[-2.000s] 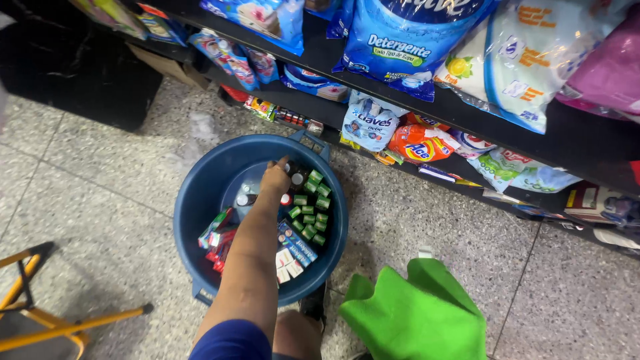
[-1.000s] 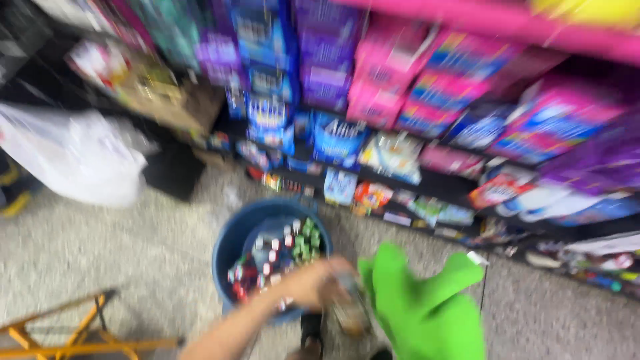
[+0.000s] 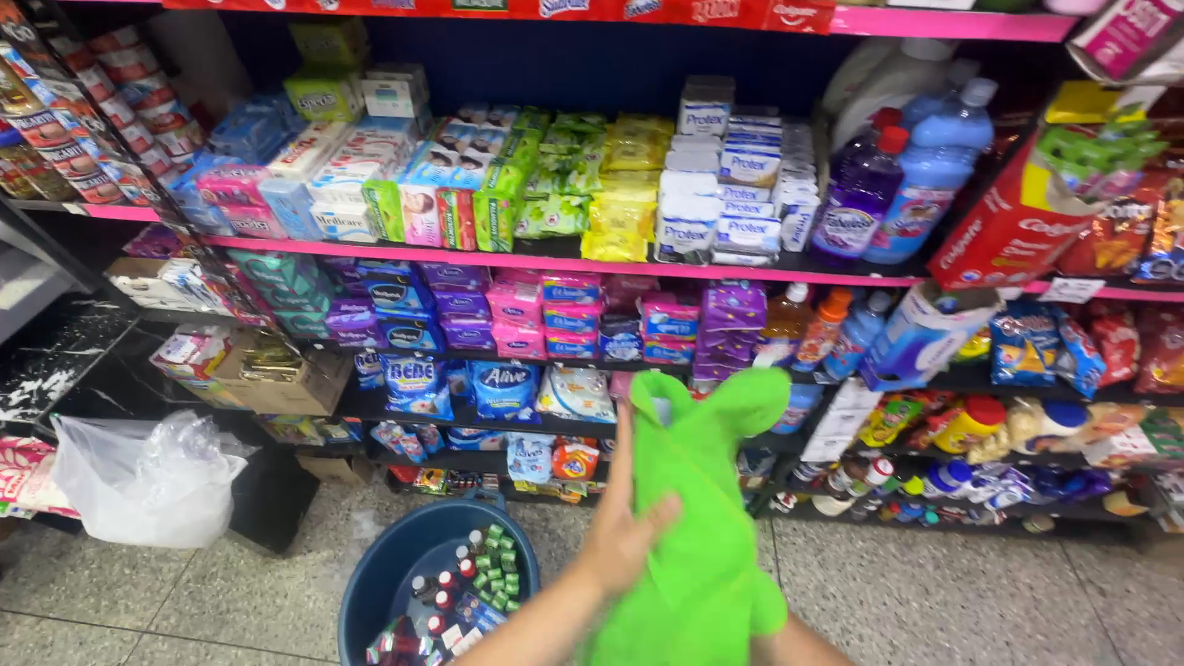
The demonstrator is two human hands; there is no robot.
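Note:
A bright green cloth (image 3: 694,518) is raised in front of the shelves. My left hand (image 3: 624,532) grips its left edge with the thumb across the front; something clear shows at the cloth's top fold, too small to name. My right hand is hidden behind or under the cloth, with only the forearm (image 3: 800,643) showing at its lower right. Below and to the left, a blue plastic tub (image 3: 356,578) stands on the floor, holding small capped bottles (image 3: 444,581), small green packs (image 3: 499,564) and red items.
Shelves with pink edges (image 3: 555,262) carry soaps, pads, detergent bags and bottles. At the left, a white plastic bag (image 3: 148,490) lies by a cardboard box (image 3: 287,379) of goods. Speckled tiles (image 3: 934,592) form the floor.
The view has swung up to the shelves. My left hand was in the tub two seconds ago and is now on the green cloth, which is held higher.

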